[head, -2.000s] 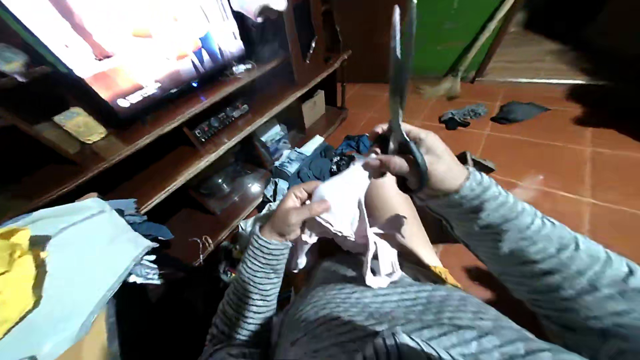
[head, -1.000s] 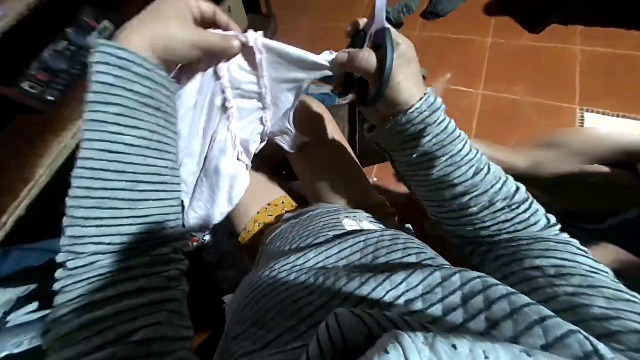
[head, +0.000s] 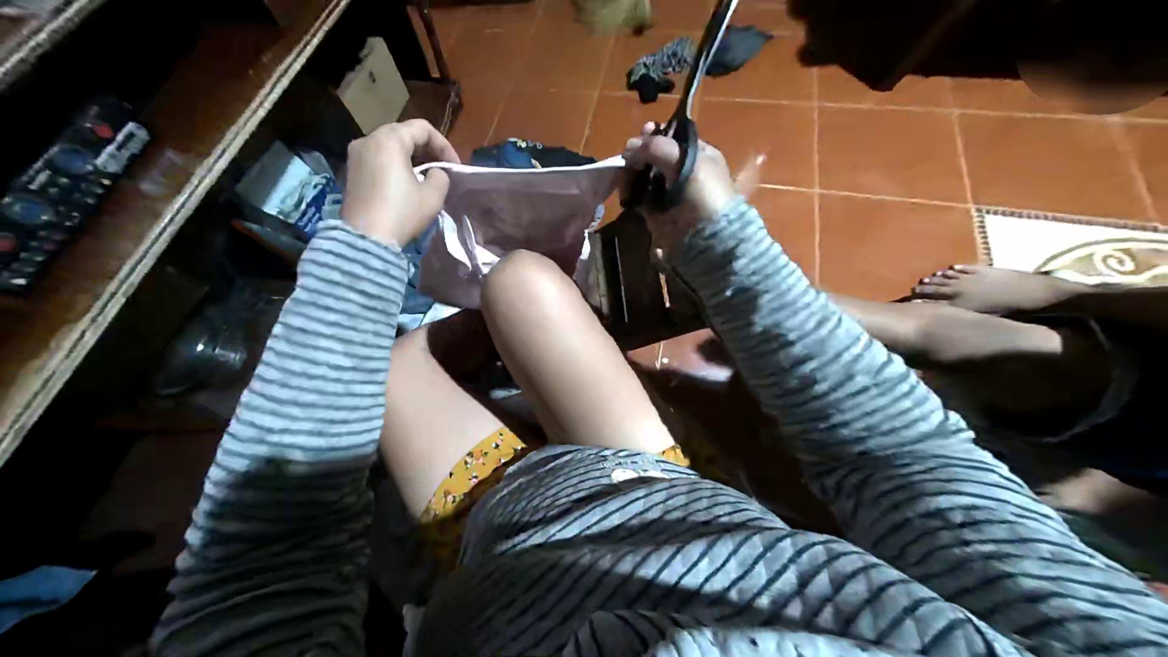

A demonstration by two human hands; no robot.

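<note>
A pale pink piece of cloth (head: 520, 214) is stretched by its upper edge between my two hands, above my knee. My left hand (head: 394, 178) pinches its left corner between thumb and fingers. My right hand (head: 680, 173) holds the right corner and also has the black-handled scissors (head: 698, 87) in it, blades pointing up and away from the cloth. The lower part of the cloth hangs behind my raised knee.
A wooden shelf unit (head: 182, 196) with an audio mixer (head: 68, 182) runs along the left. A cardboard box (head: 374, 87) stands by it. Dark cloths (head: 735, 50) lie on the tiled floor (head: 885, 146). Another person's foot (head: 995, 287) and a patterned mat (head: 1077, 246) are at the right.
The cloth, bunched in my hands two seconds ago, is now spread and pulled taut by its edge. The scissors remain in my right hand. The view has shifted.
</note>
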